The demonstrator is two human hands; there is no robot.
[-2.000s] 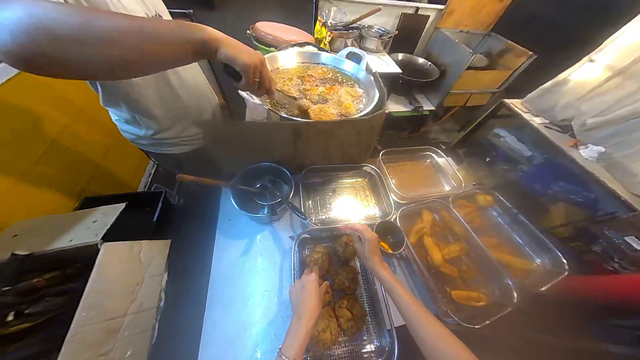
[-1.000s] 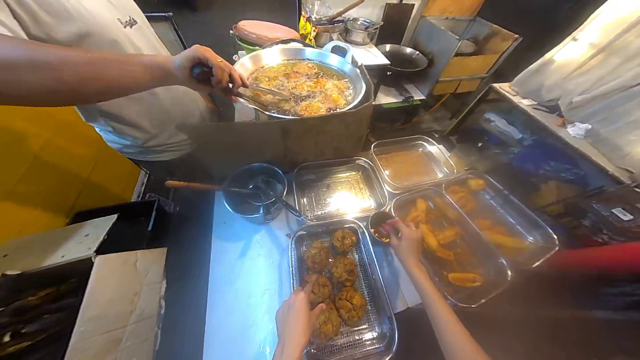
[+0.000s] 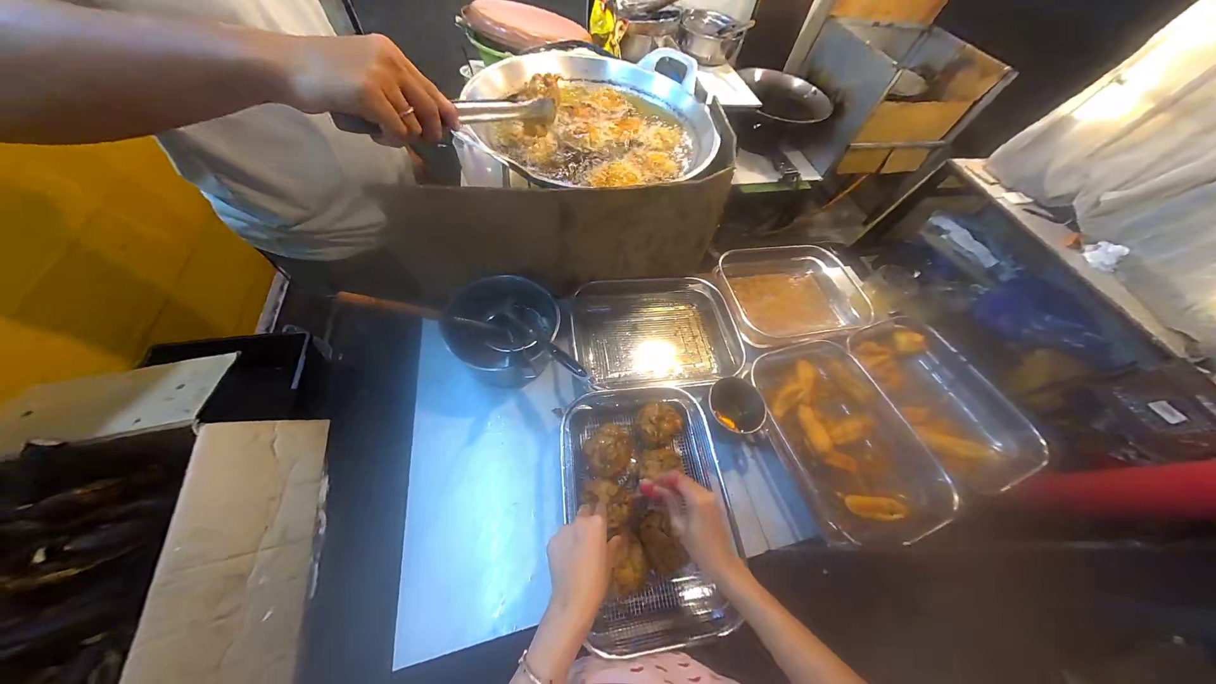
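Several browned fried fritters (image 3: 609, 450) lie in a clear ribbed tray (image 3: 665, 622) in front of me. My left hand (image 3: 579, 556) is at the tray's left side, its fingertips touching one of the fritters. Over the right row is my right hand (image 3: 696, 518), thumb and fingertips together around something small and red that I cannot make out. A small round cup (image 3: 737, 406) with orange-red bits inside stands just beyond the tray's right edge. Whether the left fingers grip the fritter is unclear.
A co-worker's hand (image 3: 399, 90) holds metal tongs (image 3: 503, 111) over a wide pan of bubbling oil (image 3: 708, 142). Nearby stand a dark pot (image 3: 503, 366) with a wooden handle, a glossy tray (image 3: 655, 285), a tray of brown crumbs (image 3: 784, 299) and two trays of yellow fried pieces (image 3: 817, 418).
My right hand has moved from the small cup back over the fritters. The co-worker's tongs have lifted and now hold a browned piece above the oil.
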